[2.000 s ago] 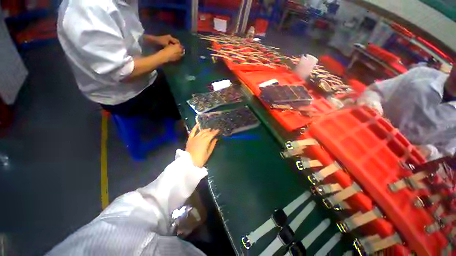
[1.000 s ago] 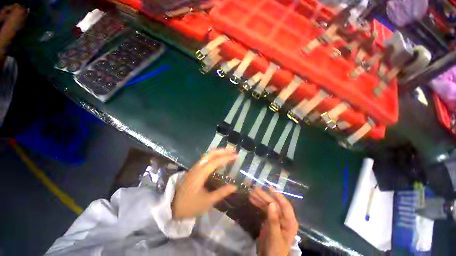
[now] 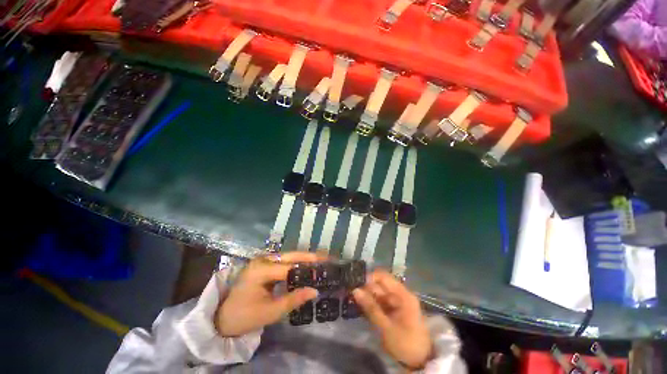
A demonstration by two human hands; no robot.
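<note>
Several dark square watch heads (image 3: 325,275) sit in a short row between my hands at the bench's near edge. A second row of dark heads shows just below; what supports it is unclear. My left hand (image 3: 256,294) grips the left end of the upper row, thumb below and fingers above. My right hand (image 3: 397,315) has its fingertips on the right end. Beyond them, several watches with black heads (image 3: 359,203) and pale grey straps (image 3: 369,166) lie side by side on the green mat (image 3: 227,157).
An orange-red tray (image 3: 322,20) spans the back, with buckled straps (image 3: 377,98) over its edge. Watch head trays (image 3: 117,120) and a blue stick (image 3: 159,129) lie left. Right are white paper (image 3: 541,256) with a pen, another blue stick, and a blue-and-white packet (image 3: 614,256).
My left hand has come from the head tray to the near edge. My hands, apart a second ago, now hold watch heads between them. The view has swung right.
</note>
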